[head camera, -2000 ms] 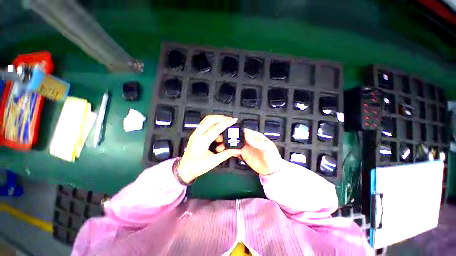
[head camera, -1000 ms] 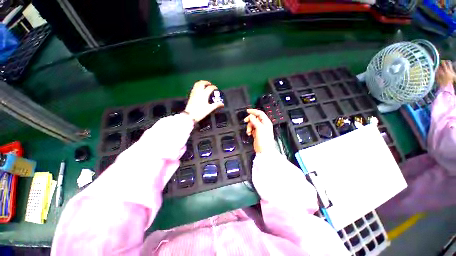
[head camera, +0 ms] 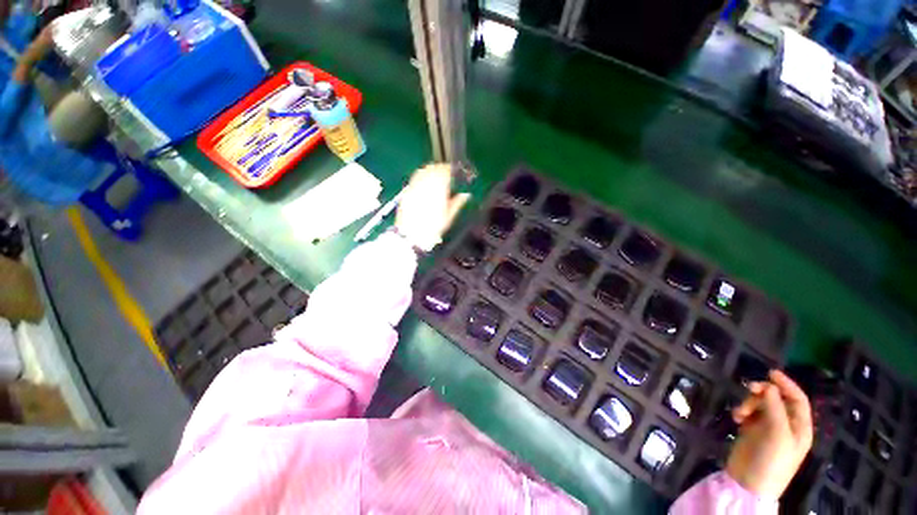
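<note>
A dark foam tray (head camera: 625,455) holds rows of black watch bodies (head camera: 548,307), most with glossy faces up. One watch body with a lit mark on its screen (head camera: 724,294) sits in the far row, beside an empty end pocket. My left hand (head camera: 427,206) is off the tray's left end, by the white pen (head camera: 380,214) and the metal post; its fingers point down and what lies under them is hidden. My right hand (head camera: 774,433) hovers at the tray's right end, fingers loosely bent, with nothing visible in it.
A pale sheet (head camera: 337,201) lies left of the pen. Beyond are a red tray (head camera: 259,179) of thin sticks, a bottle (head camera: 338,126) and a blue box (head camera: 181,86). The metal post (head camera: 439,80) rises behind my left hand. A second foam tray (head camera: 860,443) is at right. A blue-clothed person (head camera: 50,151) is far left.
The view has swung left. My left hand has left the tray's far row and moved to the pen side. The lit unit it held now sits in a pocket. My right hand stays near the tray's right end.
</note>
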